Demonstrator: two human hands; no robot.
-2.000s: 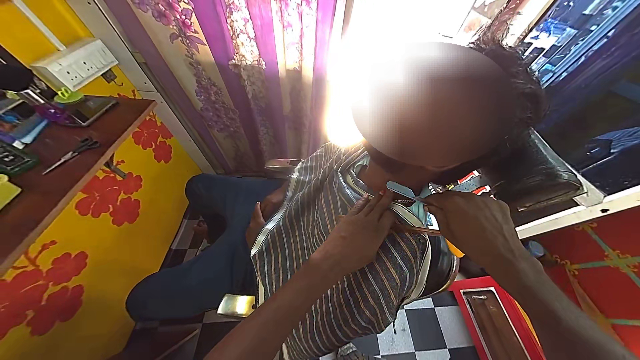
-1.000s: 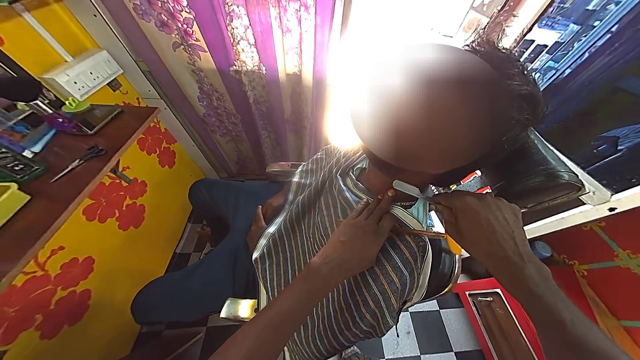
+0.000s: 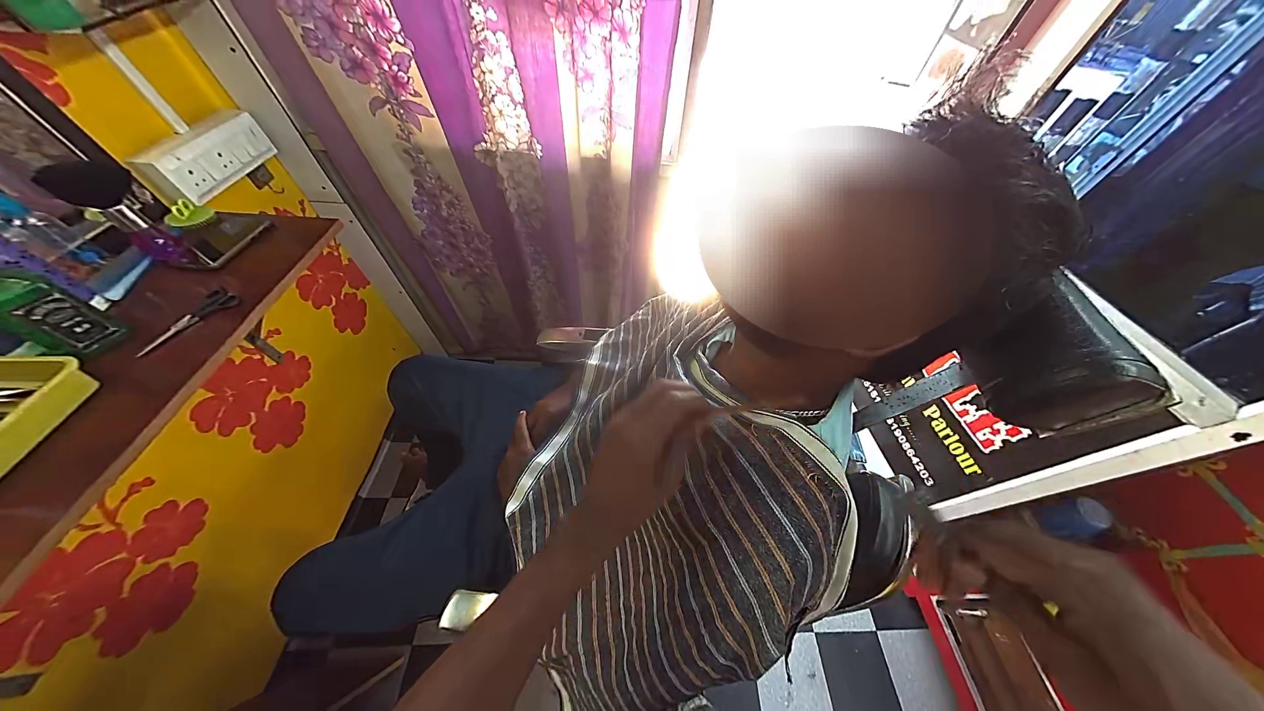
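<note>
A seated person in a striped shirt point(image 3: 711, 533) leans back in a black padded chair, head on the headrest point(image 3: 1071, 360). My left hand point(image 3: 647, 439) is over the shirt front below the collar; it is blurred, and whether its fingers grip anything is unclear. My right hand point(image 3: 997, 563) is to the right of the person's shoulder, away from the neck. Its fingers are curled, and motion blur hides what may be in them. A light blue collar or cloth point(image 3: 837, 427) shows at the neck beside a thin chain.
On the wooden counter point(image 3: 252, 281) at left lie scissors point(image 3: 193, 318), a yellow tray point(image 3: 39, 405), a brush point(image 3: 84, 185) and a phone-like dark slab point(image 3: 232, 240). A socket panel point(image 3: 204, 158) is above it. A purple curtain point(image 3: 533, 197) hangs behind. An open red box point(image 3: 973, 632) is at lower right.
My right hand has left the collar and moved down and right. My left hand has come off the neck, toward the chest. The flat pale-edged tool seen between them earlier no longer shows at the neck.
</note>
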